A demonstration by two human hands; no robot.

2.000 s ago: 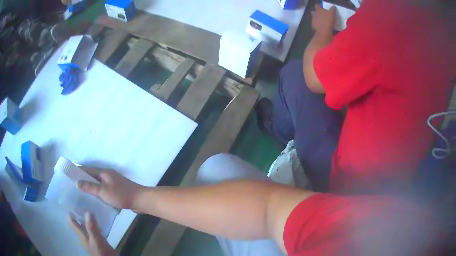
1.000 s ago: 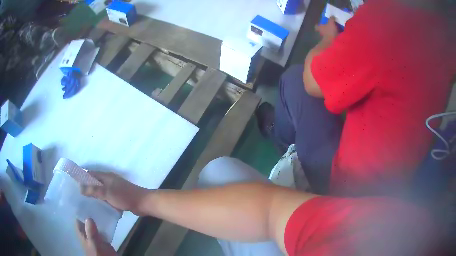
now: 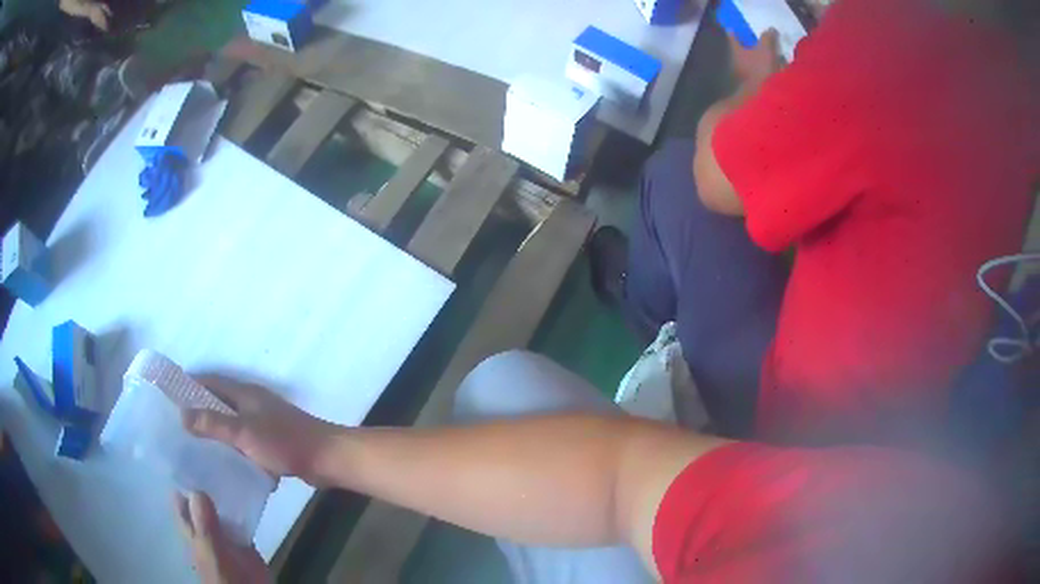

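A white translucent appliance housing (image 3: 188, 445), with a row of fine ribs along its upper edge, is held over the near left part of the white board. My right hand (image 3: 257, 424) grips its ribbed side, thumb on the face. My left hand (image 3: 217, 542), cut off by the bottom edge, has its fingers against the housing's lower end; its palm is hidden. The image is soft, so the housing's detail is unclear.
The white board (image 3: 285, 262) bears an open blue-and-white box (image 3: 74, 371), a small box (image 3: 23, 265), another open box (image 3: 171, 120) and a blue bundle (image 3: 162, 185). A neighbouring worker in red (image 3: 878, 205) sits right, beside a second board with several boxes.
My left hand's fingers have drawn closer together on the housing, which has tilted slightly. The neighbouring worker's hand and the blue-and-white box in it have shifted.
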